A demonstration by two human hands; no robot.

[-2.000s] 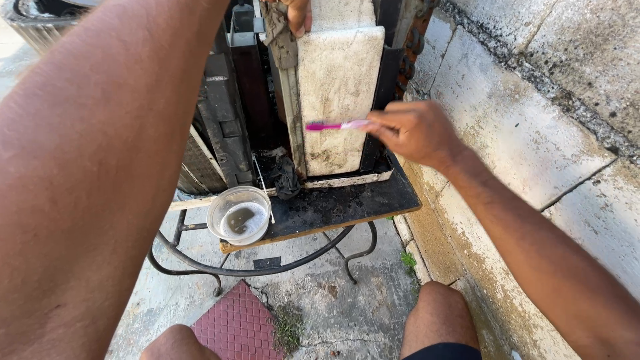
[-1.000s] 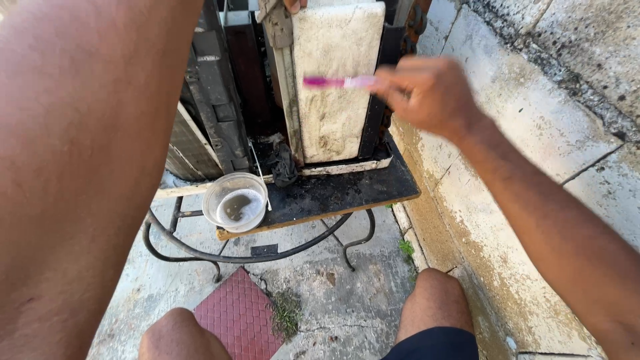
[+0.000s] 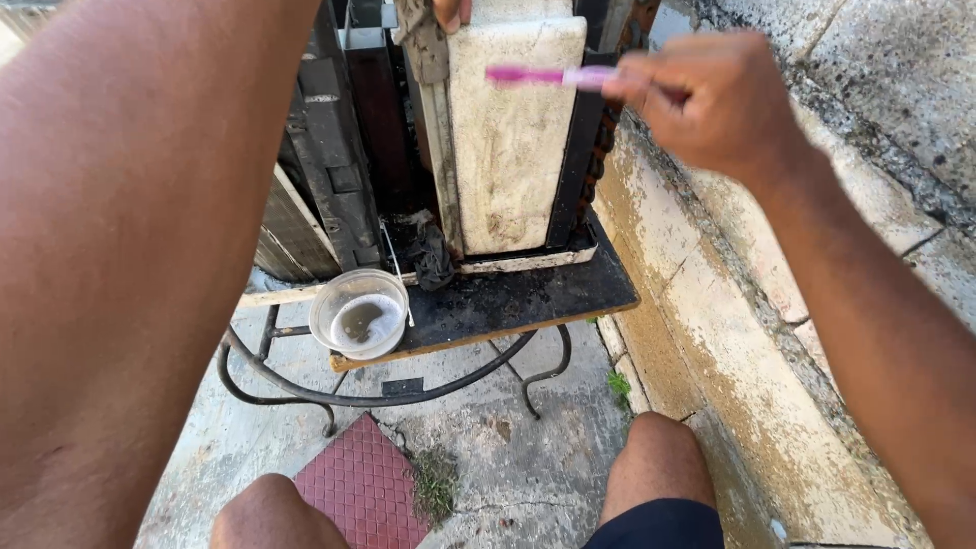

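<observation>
My right hand (image 3: 709, 99) is closed around the pale end of a pink toothbrush (image 3: 526, 75), blurred, its head over the upper part of a dirty white foam panel (image 3: 511, 152). The panel stands upright in the open frame of an appliance, maybe an air conditioner, with rusty coils (image 3: 602, 145) on its right. Only fingertips of my left hand (image 3: 453, 14) show, at the panel's top left edge beside a grey-stained strip (image 3: 424, 46); whether they grip something is hidden. A clear plastic tub (image 3: 359, 314) of murky, foamy water sits at the board's front left corner.
The appliance stands on a wet black board (image 3: 526, 301) over a curved metal table frame (image 3: 427, 395). A dark crumpled rag (image 3: 433, 259) and a thin white stick (image 3: 396, 267) lie near the tub. A block wall (image 3: 732, 305) runs along the right; a red tile (image 3: 366, 488) lies below.
The toothbrush and my right hand have risen from the panel's lower part, seen two seconds ago, to its upper part. My left fingertips stay at the top edge.
</observation>
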